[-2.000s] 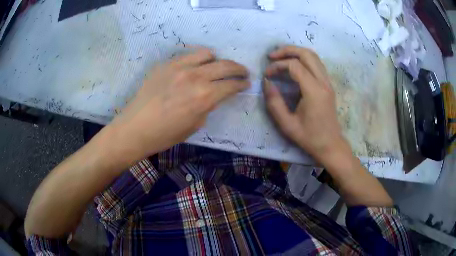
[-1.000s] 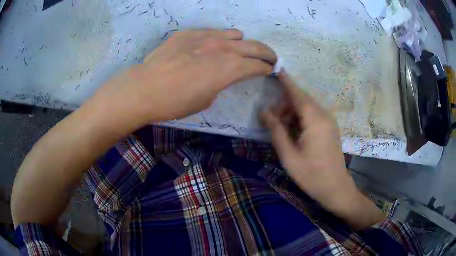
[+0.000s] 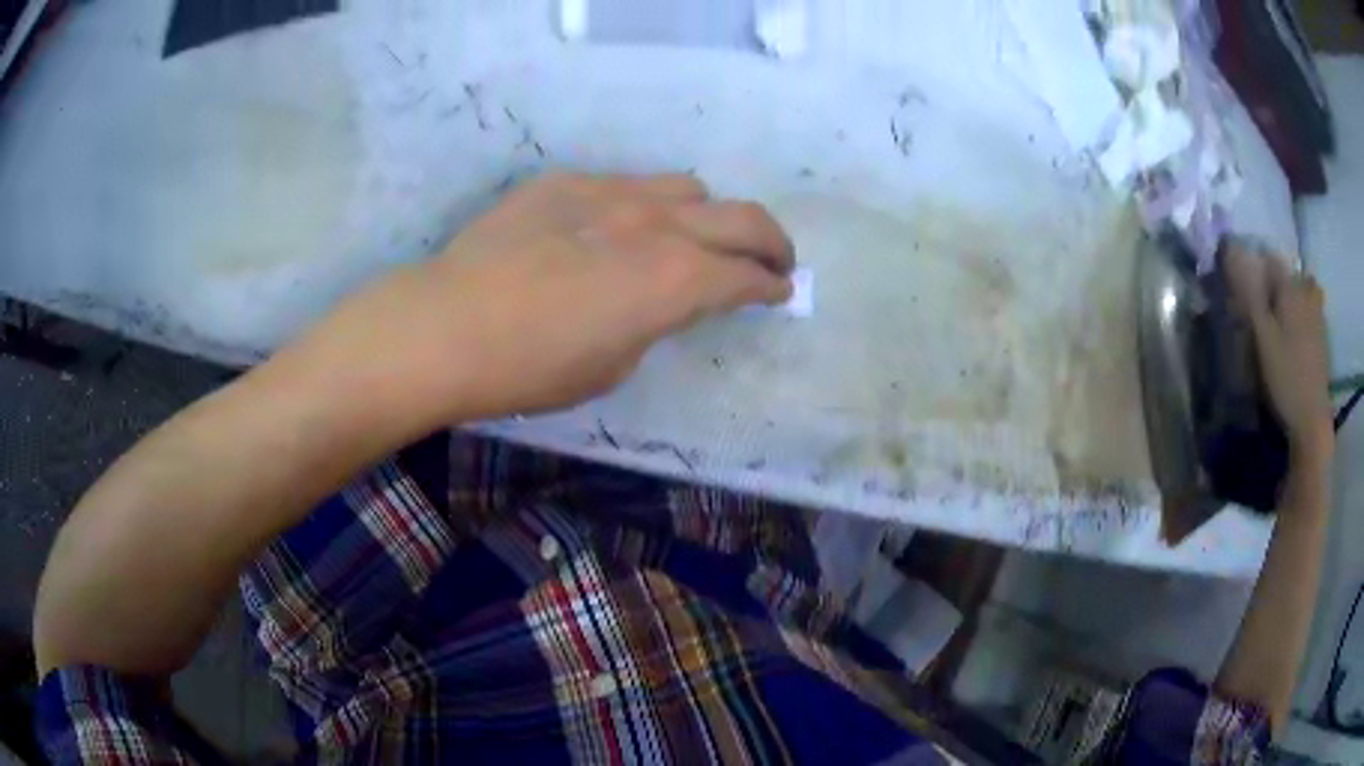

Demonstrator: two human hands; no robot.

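Observation:
My left hand [image 3: 606, 285] lies over the pressing table [image 3: 957, 374], fingers together and pointing right. A small white end of a folded strip [image 3: 803, 292] shows past its fingertips; the rest is hidden under the hand. My right hand [image 3: 1283, 344] is at the far right on the black handle of the electric iron [image 3: 1197, 382]. The iron stands near the table's right edge, with its metal soleplate facing left.
A stack of pale finished pieces [image 3: 666, 21] lies at the far side, cut by the top edge. A dark interlining piece [image 3: 247, 18] is at far left. White scraps [image 3: 1152, 127] are heaped behind the iron.
My right hand has moved from beside the left fingertips to the iron at the right. My left hand stays over the strip. The view has shifted, so the finished pieces show again at the top.

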